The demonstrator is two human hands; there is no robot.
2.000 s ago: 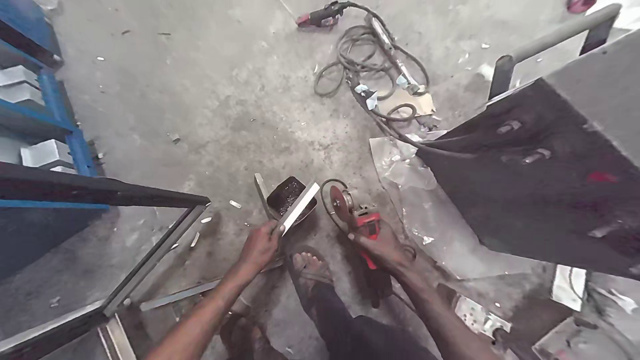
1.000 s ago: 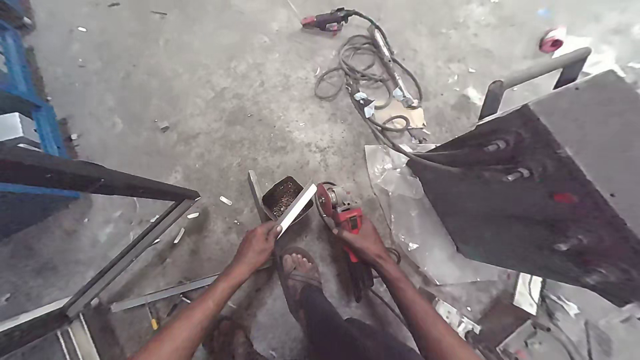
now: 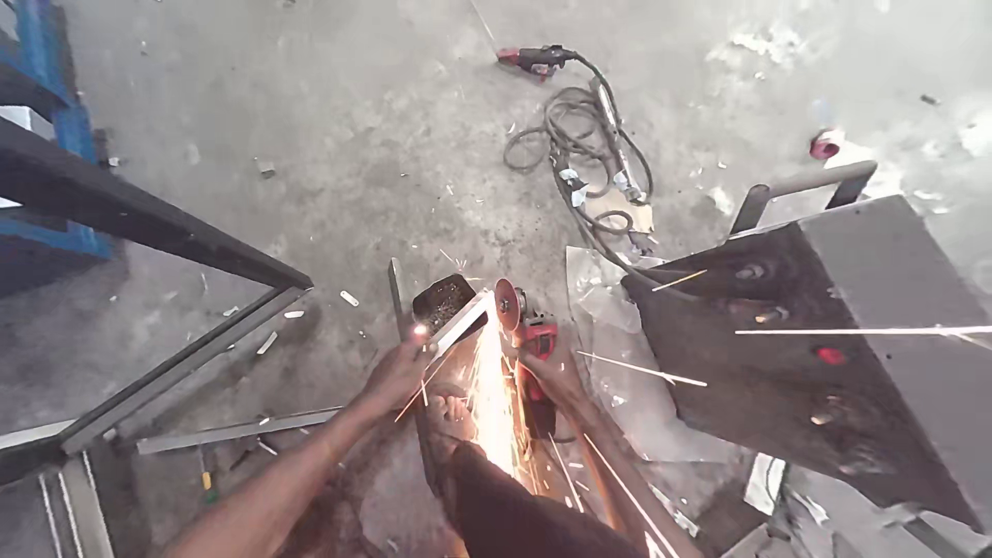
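In my left hand is a short light-coloured metal bar, held at a slant. My right hand grips a red and black angle grinder. Its reddish disc meets the upper end of the bar, and a bright stream of sparks pours down past my sandalled foot. Behind the bar lies a dark open container with small grains in it. A narrow metal bar stretches along the container's left side.
A dark metal box with a handle, probably a welding machine, stands at right. Coiled cables and an electrode holder lie on the concrete floor ahead. A dark metal frame juts in from the left, near a blue rack.
Sparks now fly from the grinder's disc at the bar; none show in the earlier frames. The grinder has come closer to the bar since two seconds ago.
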